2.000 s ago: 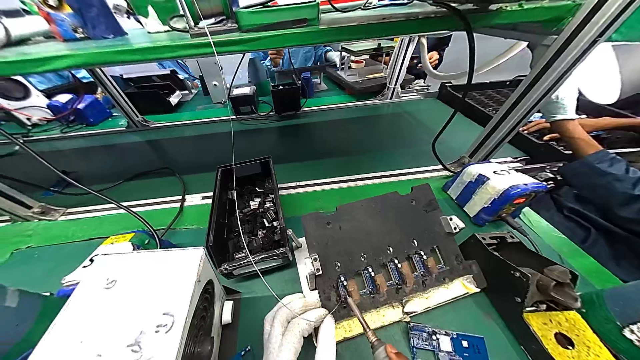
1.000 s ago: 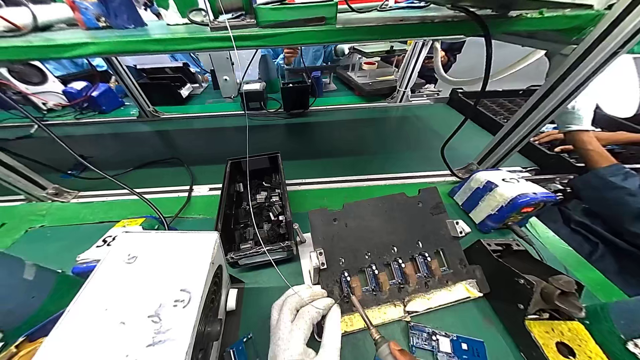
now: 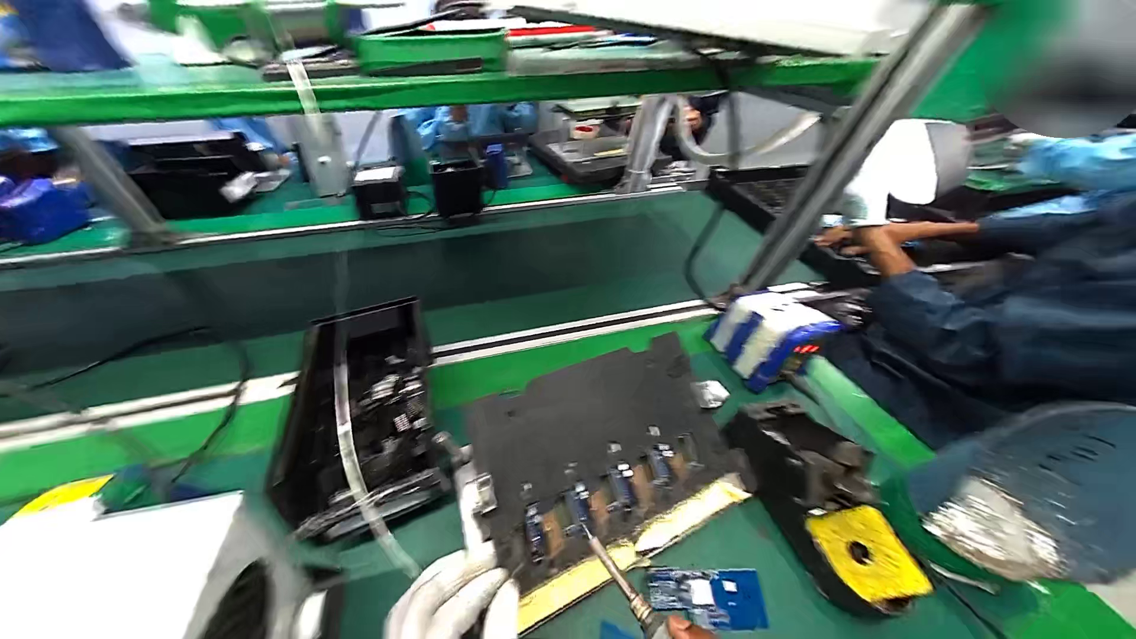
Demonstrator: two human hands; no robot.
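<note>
My right hand (image 3: pixel 690 628), mostly cut off by the bottom edge, holds a soldering iron (image 3: pixel 619 574) whose tip is at one of several small blue circuit boards (image 3: pixel 581 506) set in slots of a black fixture plate (image 3: pixel 590 404). Left of it, my gloved left hand (image 3: pixel 457 596) is curled by the plate's lower left corner. A thin solder wire (image 3: pixel 349 444) runs down to that hand; the fingertips are blurred. Yellow tape (image 3: pixel 577 590) lines the plate's near edge. A larger blue circuit board (image 3: pixel 710 596) lies on the green mat below the plate.
Behind the left hand stands a black bin (image 3: pixel 297 426) of small black parts. A white box (image 3: pixel 133 568) is at lower left. To the right are a blue-and-white soldering station (image 3: pixel 768 333), an iron stand with a yellow sponge (image 3: pixel 865 555) and a co-worker's arms (image 3: pixel 896 248).
The view has shifted toward the right. The iron's tip has moved from the leftmost small board to the one right of it. The left hand stays near the plate's lower left corner.
</note>
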